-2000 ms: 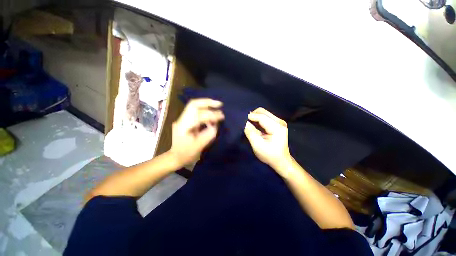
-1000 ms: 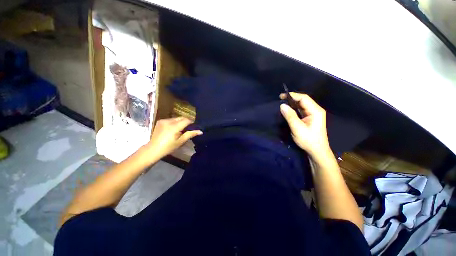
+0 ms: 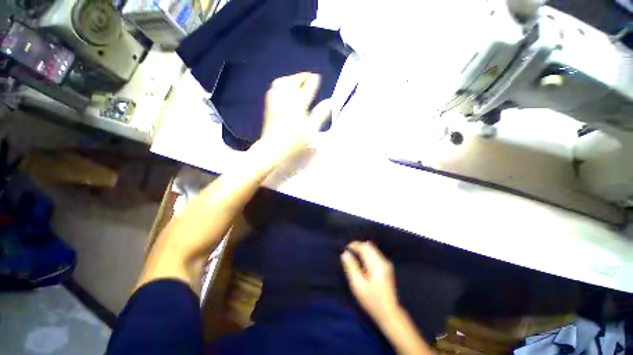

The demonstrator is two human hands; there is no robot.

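A stack of navy cloth pieces with some white edges (image 3: 253,83) lies on the white tabletop, left of the sewing machine. My left hand (image 3: 295,104) is over the right part of the stack, fingers bent; the frame is blurred there and I cannot tell whether it grips a piece. My right hand (image 3: 368,270) is low over the dark lap (image 3: 298,277), below the table edge, thumb and finger near each other. Whether it holds something small and dark is not clear.
A pale sewing machine (image 3: 555,90) stands on the table's right. Another machine part (image 3: 97,35) and a small box (image 3: 163,21) are at upper left. A narrow wooden box (image 3: 216,267) is left of the lap. A white-and-navy pile (image 3: 579,340) lies low right.
The view has swung up to the tabletop. My left hand has moved from the lap up to the navy stack. My right hand stays over the lap; the dark tool seen in it earlier is no longer clear.
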